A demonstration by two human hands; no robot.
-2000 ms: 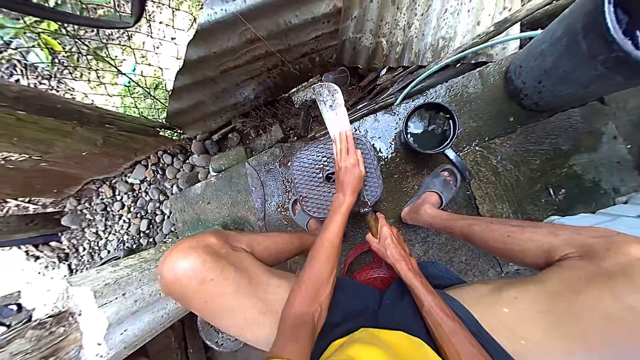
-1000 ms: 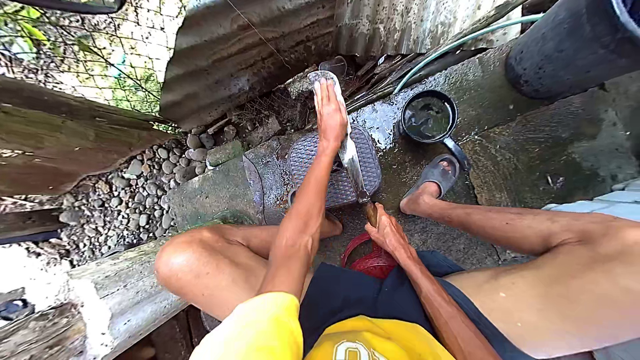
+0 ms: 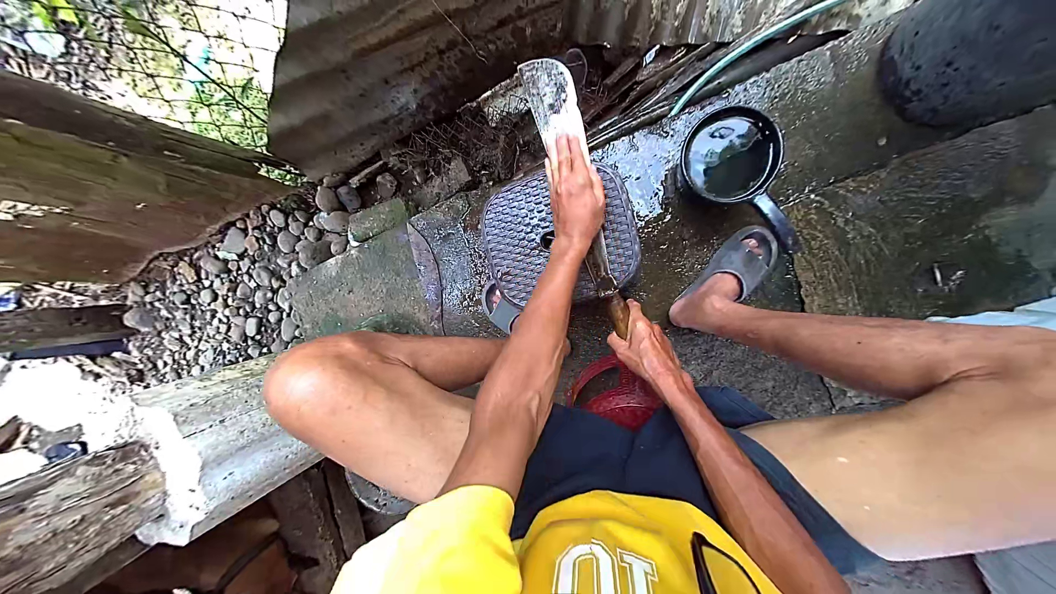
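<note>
A machete with a wide, wet blade (image 3: 549, 95) and a wooden handle (image 3: 619, 315) points away from me over a grey woven-pattern plastic stool (image 3: 516, 235). My right hand (image 3: 650, 346) grips the handle near my lap. My left hand (image 3: 575, 194) lies with its fingers stretched along the blade; whether anything is under the palm is hidden. A black dipper with a handle, holding water (image 3: 730, 161), stands on the wet concrete right of the stool. A red plastic object (image 3: 619, 400) sits between my legs, partly hidden by my shorts.
A large dark container (image 3: 973, 62) stands at the upper right, near a green hose (image 3: 734, 54). Corrugated metal sheets (image 3: 396, 74) edge the far side. Pebbles (image 3: 247, 272) and a weathered wooden beam (image 3: 239, 421) lie on the left. My slippered feet flank the stool.
My left hand has slid along the blade, from near its tip one second ago back toward the handle. The right hand keeps its hold.
</note>
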